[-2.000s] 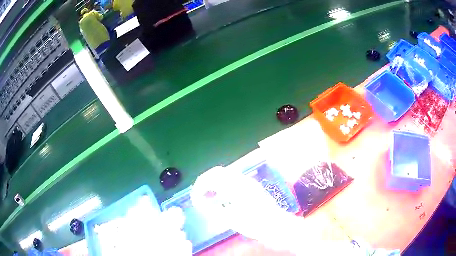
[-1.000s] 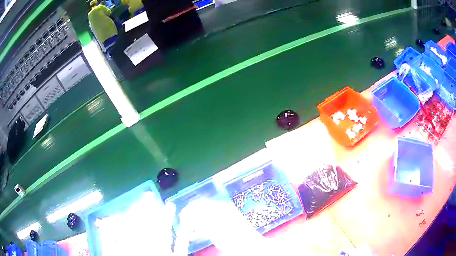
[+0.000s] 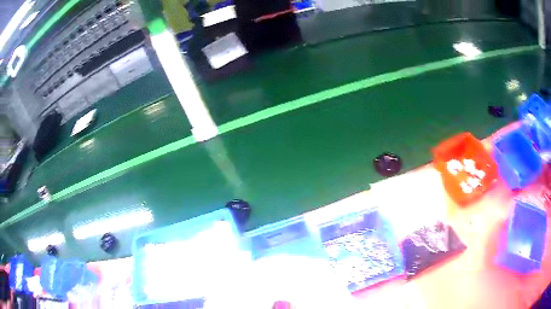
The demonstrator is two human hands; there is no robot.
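Observation:
A white, overexposed shape, apparently my gloved right hand [image 3: 296, 274], covers the lower part of the middle blue bin [image 3: 281, 237]. Its fingers and anything in them are washed out. My left hand cannot be made out. The wide light blue bin [image 3: 139, 259] on the left holds a glaring white heap of parts. The square blue bin right of the hand holds many small silvery pieces [image 3: 362, 256].
A dark bagged heap [image 3: 428, 246], an orange bin [image 3: 447, 151] with white pieces and blue bins [image 3: 524, 232] stand to the right on the red-pink bench [image 3: 465, 274]. More blue bins [image 3: 60, 276] are far left. Black round pieces [image 3: 387, 163] lie on the green belt [image 3: 314, 157].
The view has turned left, so the bench and bins appear shifted right. The white hand shape has moved from over the metal-piece bin to the middle bin and sits lower in the picture.

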